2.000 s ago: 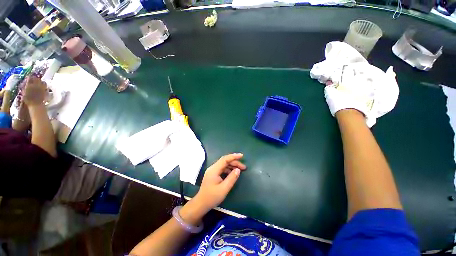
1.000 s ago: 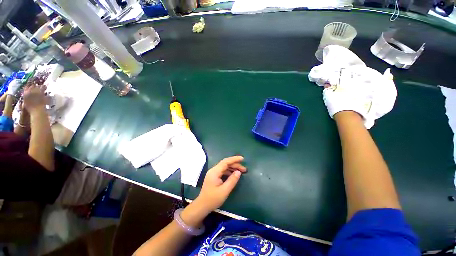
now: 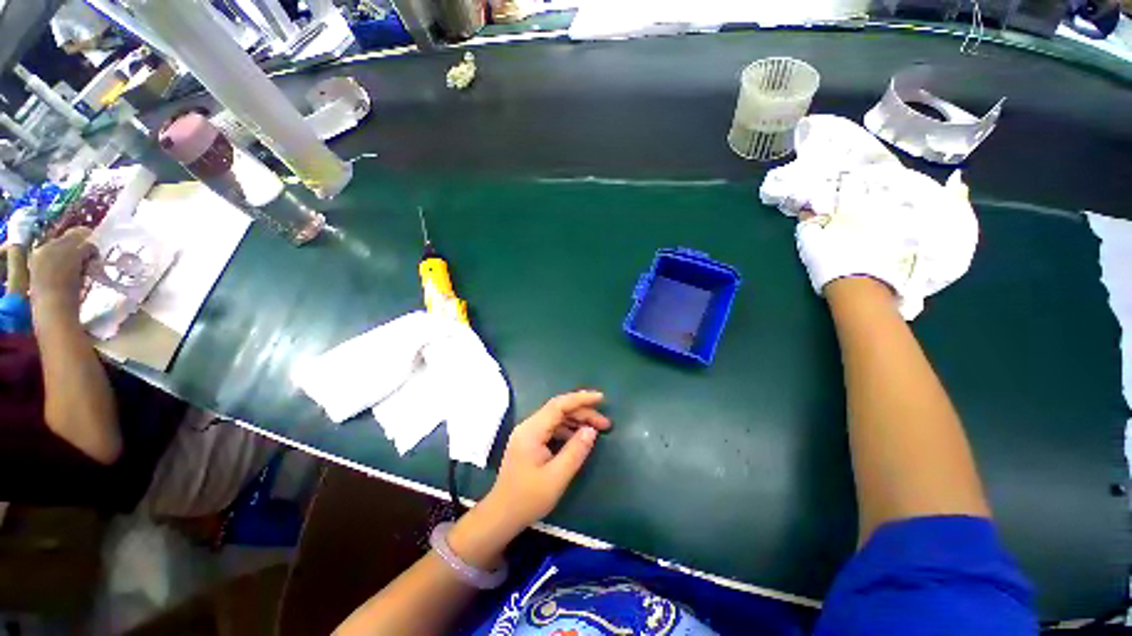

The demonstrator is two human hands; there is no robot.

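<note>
My right hand [image 3: 850,252], in a white glove, rests on a bunched white cloth [image 3: 912,205] at the bench's belt-side edge; its fingers are partly lost against the cloth. My left hand [image 3: 549,450] is bare and empty, fingers loosely curled and apart, resting on the green bench near its front edge. A slotted off-white cylinder [image 3: 772,109] stands on the belt just beyond the cloth. A white curved housing [image 3: 934,121] lies on the belt to its right. A blue open box [image 3: 683,306] sits on the bench between my hands.
A yellow electric screwdriver [image 3: 437,283] lies at left, its handle under a folded white cloth [image 3: 420,379]. A bottle with a pink top [image 3: 236,173] leans by a post [image 3: 236,93]. Another white part [image 3: 338,108] is on the dark belt [image 3: 596,109]. A neighbour's hands [image 3: 62,263] are at far left.
The slotted cylinder, the curved housing and the other belt parts have moved left along the belt. The neighbour's hands have moved. My hands and the cloth stay nearly in place.
</note>
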